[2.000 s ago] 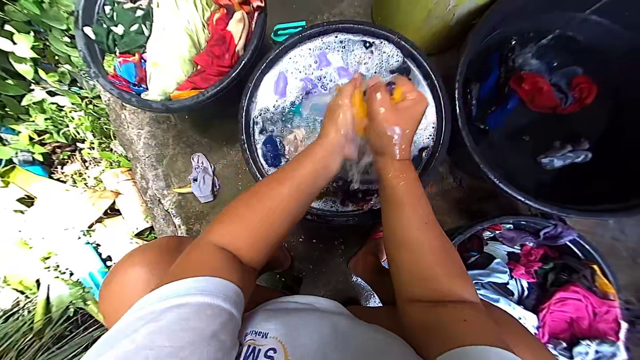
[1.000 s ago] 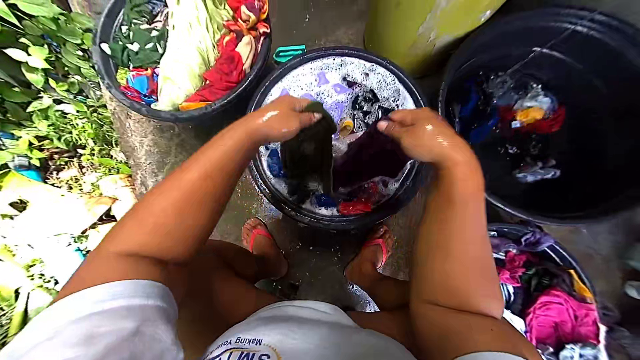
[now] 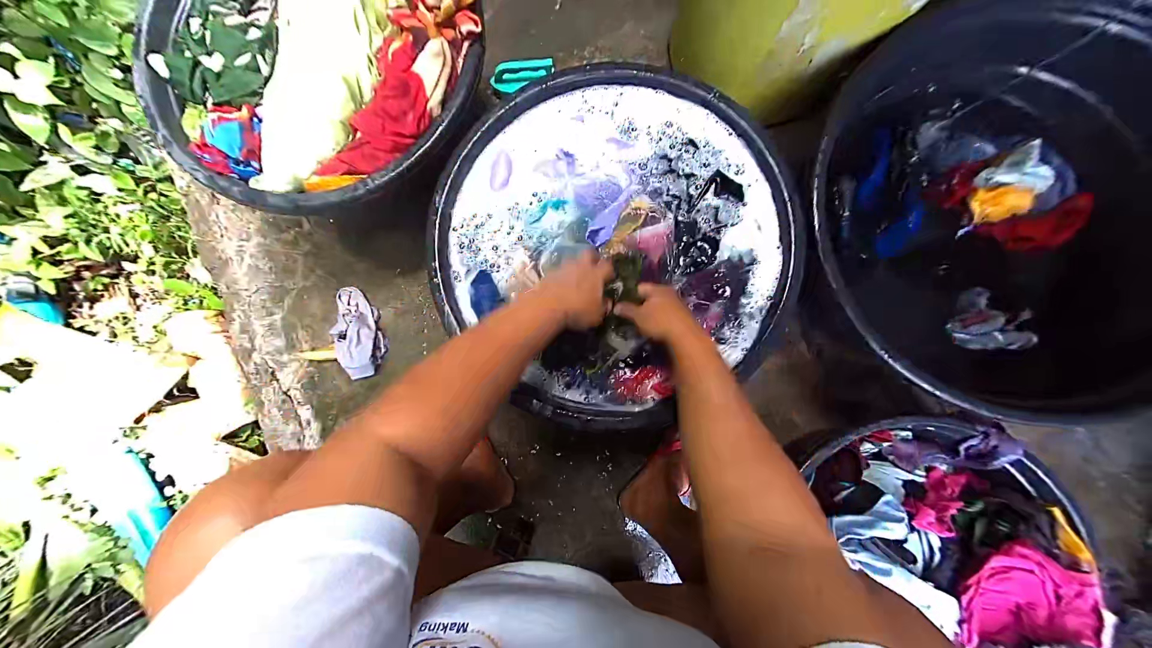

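Observation:
A round black plastic tub [image 3: 781, 211] in front of me holds white suds and soaking clothes. Over its middle, my left hand [image 3: 580, 286] and my right hand [image 3: 655, 310] are close together, both gripping a dark green wet cloth [image 3: 626, 275] at the water. Around them float a lavender cloth [image 3: 601, 202], a pinkish cloth [image 3: 652, 241] and a dark purple cloth [image 3: 720, 283]. A red cloth [image 3: 644, 383] lies near the tub's near rim. The fingertips are partly blurred and hidden by cloth.
A tub of clothes [image 3: 310, 200] stands at the upper left, a large dark tub [image 3: 832, 261] with floating garments at the right, and a tub of colorful clothes [image 3: 1075, 504] at the lower right. A small grey cloth [image 3: 358, 333] lies on the concrete. A yellow-green container [image 3: 756, 54] stands behind.
Both hands have come together and down into the suds from their spread position above the tub. The yellow cloth held two seconds ago is out of my hands; a yellow-orange cloth now shows in the right tub.

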